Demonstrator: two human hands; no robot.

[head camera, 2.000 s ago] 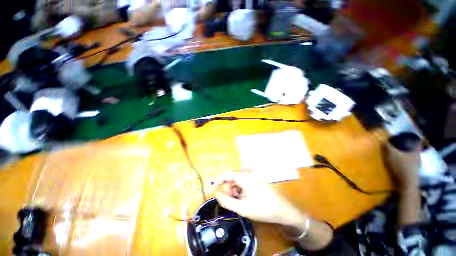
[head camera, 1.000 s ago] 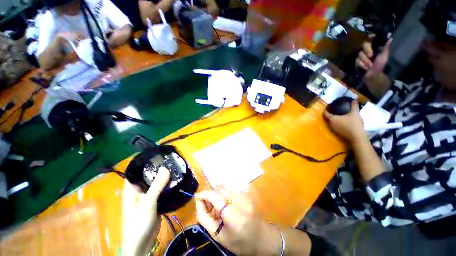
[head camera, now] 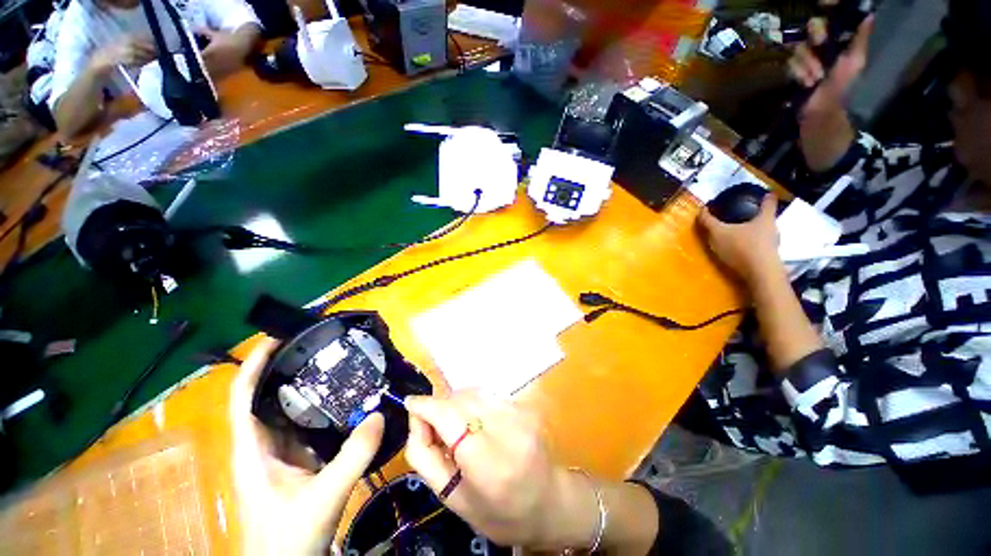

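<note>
My left hand (head camera: 293, 483) holds a round black base cover (head camera: 397, 358) tilted up, with its thumb at the lower edge of the circuit board (head camera: 339, 380) inside. My right hand (head camera: 489, 462) pinches a thin wire at the board's lower right edge, close to a small blue connector (head camera: 359, 417). Whether the wire's plug is seated cannot be told. Below, at the frame's bottom edge, the open camera housing (head camera: 418, 521) shows its black interior with thin wires, partly hidden by my hands.
White paper sheets (head camera: 500, 326) lie mid-bench, a black pigtail cable (head camera: 652, 317) to their right. Finished cameras (head camera: 478, 168) stand on the green strip's edge. A black test box (head camera: 652, 141) stands behind. A person at right holds a black round part. A ribbed plastic tray (head camera: 130, 505) lies lower left.
The black cover has tilted, showing more of the board. My left thumb has moved down to the board's lower edge. My right hand has moved slightly left, closer to the board.
</note>
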